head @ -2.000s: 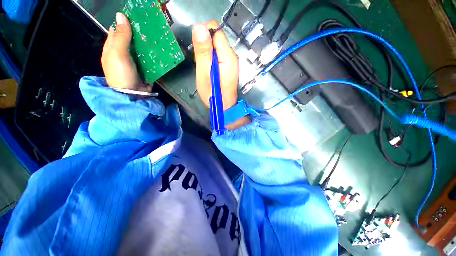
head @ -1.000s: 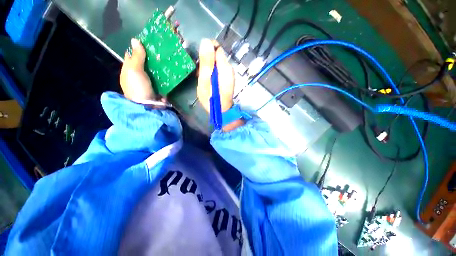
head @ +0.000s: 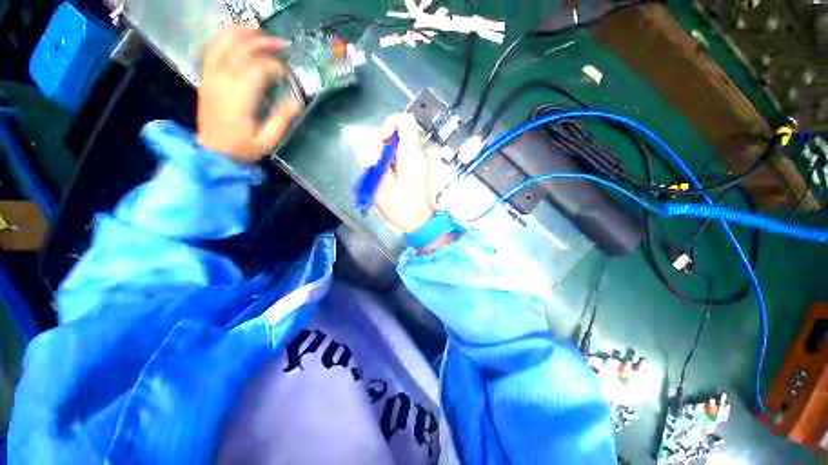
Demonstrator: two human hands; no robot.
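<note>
My left hand (head: 245, 95) is blurred, its fingers curled at the left end of a circuit board (head: 325, 64). The board shows its component side, with an orange-red part at its right; I cannot tell whether the fingers hold it. My right hand (head: 401, 177) is to the right and nearer me, over the pale mat (head: 331, 154). It holds a blue pen-like stick (head: 373, 178), tilted and blurred. A blue strap (head: 434, 231) is around my right wrist. My right fingertips are near the plugs (head: 457, 134); contact is unclear.
Blue cords (head: 626, 116) and black cables (head: 581, 136) cross the bench right of the plugs, around a long black bar (head: 581, 204). Two boards (head: 694, 427) with thin leads lie lower right, near an orange box (head: 799, 372). White-ended pieces (head: 445, 23) lie at the back; a dark rack is left.
The board has turned from its plain green underside to its component side and moved up the view. My left hand has rotated. My right hand is slightly lower and the blue stick tilts left.
</note>
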